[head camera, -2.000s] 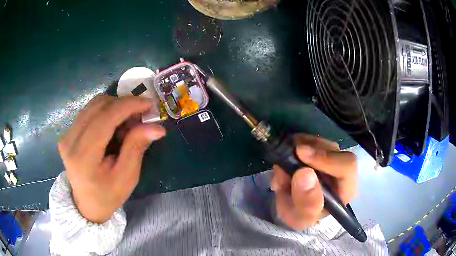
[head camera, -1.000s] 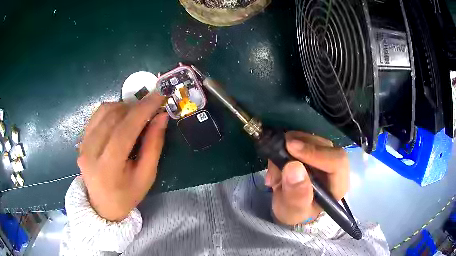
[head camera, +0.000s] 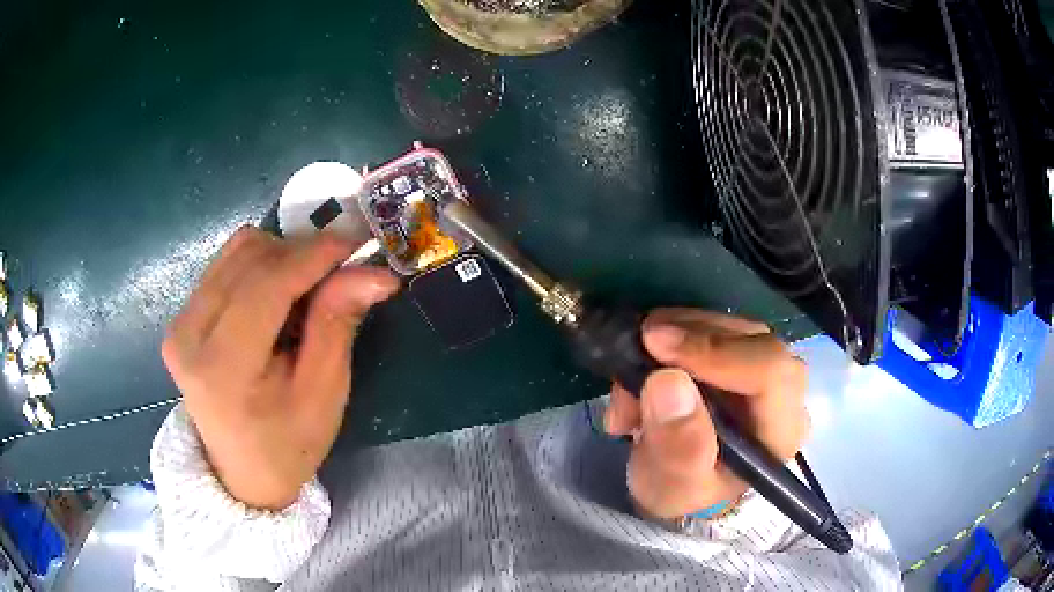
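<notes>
A pink-rimmed watch housing (head camera: 393, 185) lies open on the dark green mat, with a circuit board and an orange flex cable (head camera: 433, 241) inside. A black display screen (head camera: 462, 304) with a small white label lies just below it. My left hand (head camera: 272, 347) pinches a small whitish component (head camera: 366, 251) at the housing's left edge; the fingers hide most of it. My right hand (head camera: 705, 405) holds the black soldering iron (head camera: 613, 341), its metal end over the inside of the housing; the very tip is hard to make out. A white disc (head camera: 320, 199) lies partly behind my left fingers.
A black fan (head camera: 774, 139) with a round wire grille stands at the right, with a blue bin (head camera: 971, 364) below it. A round tan bowl (head camera: 520, 35) sits at the top edge. Several small components (head camera: 35, 353) lie at far left.
The iron's end has moved left from beside the housing's right rim to over its inside. My left hand moved right to the housing, then slightly back left, still pinching the component.
</notes>
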